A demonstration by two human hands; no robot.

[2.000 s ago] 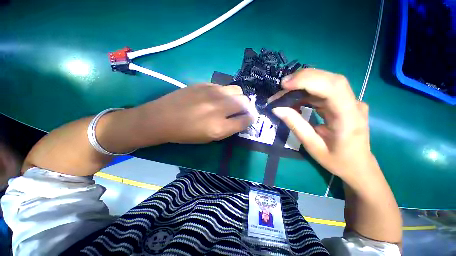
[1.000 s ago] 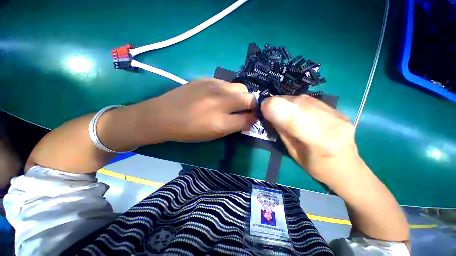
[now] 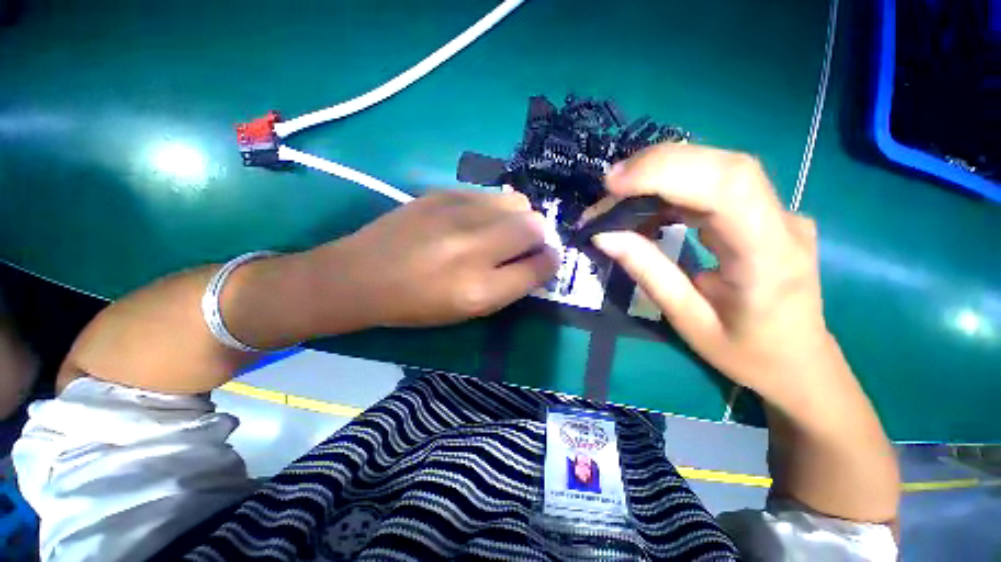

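Note:
My left hand (image 3: pixel 450 255) is closed with its fingertips together over the white sheet (image 3: pixel 578 288); the white cable (image 3: pixel 349 176) runs under it, and the wire end is hidden in the fingers and glare. My right hand (image 3: pixel 735 263) holds a small black connector housing (image 3: pixel 623 216) between thumb and fingers, its tip at the left fingertips. The red-and-black plug (image 3: pixel 260 141) lies left on the green bench. A heap of loose black housings (image 3: pixel 582 137) lies just above the sheet.
Black tape (image 3: pixel 600 357) crosses the sheet and bench. A blue parts tray (image 3: pixel 885 88) with dark contents stands at the upper right. A thin pale line (image 3: pixel 814 132) runs along the bench beside it. The bench's front edge is near my striped top and badge.
My right thumb and fingers, bunched against my left fingertips one second ago, are now spread wider, showing the dark part between them. The left hand stays nearly in place.

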